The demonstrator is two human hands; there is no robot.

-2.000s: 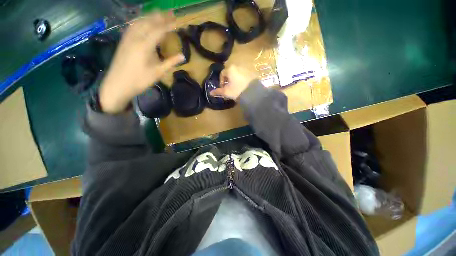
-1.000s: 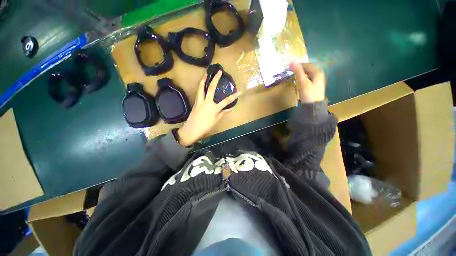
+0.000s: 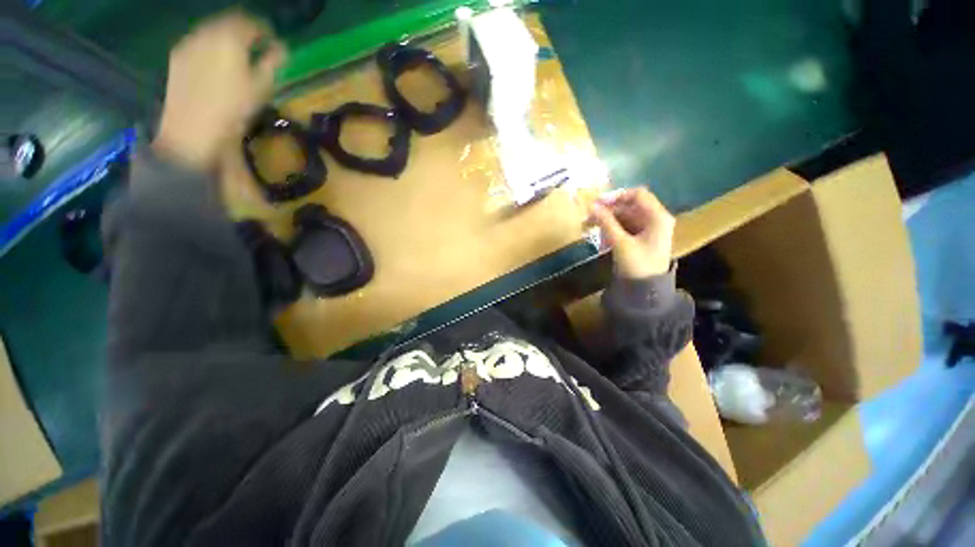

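Three open black ring housings (image 3: 283, 160) lie in a row on the cardboard mat (image 3: 428, 235). Below them sits one filled housing (image 3: 329, 256) with a dark disc in its centre. A second black piece beside it is mostly hidden by my left sleeve. My left hand (image 3: 219, 86) is raised at the upper left, over the green strip, and blurred. A dark patch shows at its fingers; I cannot tell if it holds something. My right hand (image 3: 638, 230) is at the mat's right edge, fingertips close together; whether they pinch something small is unclear.
A white roll (image 3: 508, 75) and a slim dark tool (image 3: 548, 182) lie on the mat's right part. An open carton (image 3: 845, 288) with black parts and a clear plastic bag (image 3: 764, 395) stands at the near right. A round unit (image 3: 24, 156) is beyond the blue strip.
My left hand has left the rightmost filled housing and swung to the upper left. That housing is gone from its spot on the mat. My right hand remains near the mat's right edge. The view has shifted.
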